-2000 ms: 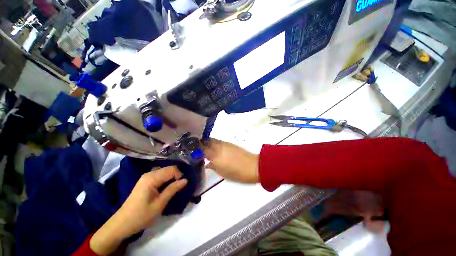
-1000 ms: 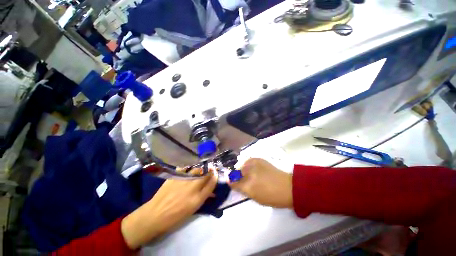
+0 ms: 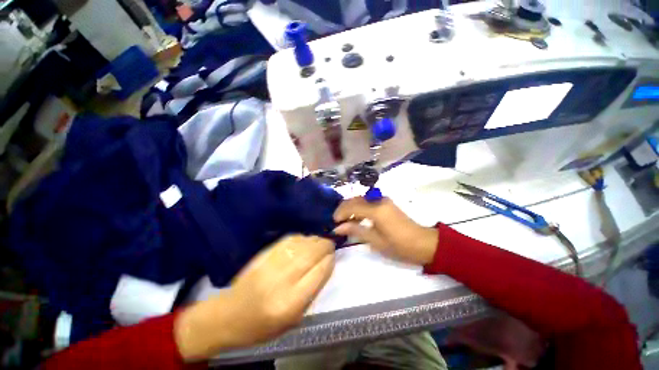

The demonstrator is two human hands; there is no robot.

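A navy garment (image 3: pixel 209 217) lies bunched on the table left of the needle, with a small white label on it and a light grey panel (image 3: pixel 227 137) behind. Its right end reaches under the head of the white sewing machine (image 3: pixel 462 79). My right hand (image 3: pixel 386 230) pinches the garment's right edge, thumb and fingers close together, just in front of the needle area. My left hand (image 3: pixel 271 293) is over the front edge of the garment, slightly blurred, fingers together; whether it grips cloth is hidden. The presser foot and needle are too unclear to make out.
Blue-handled thread snips (image 3: pixel 509 208) lie right of the needle, tied to a cloth strap (image 3: pixel 608 224). A measuring scale (image 3: pixel 376 321) runs along the table's front edge. More navy and grey garments (image 3: pixel 217 72) are heaped behind the machine. A blue knob (image 3: pixel 298 42) stands on the head.
The view has shifted. My left hand has drawn back from the needle area toward the front left. More navy cloth shows left of the needle. My right hand has moved from the lower knob onto the cloth edge.
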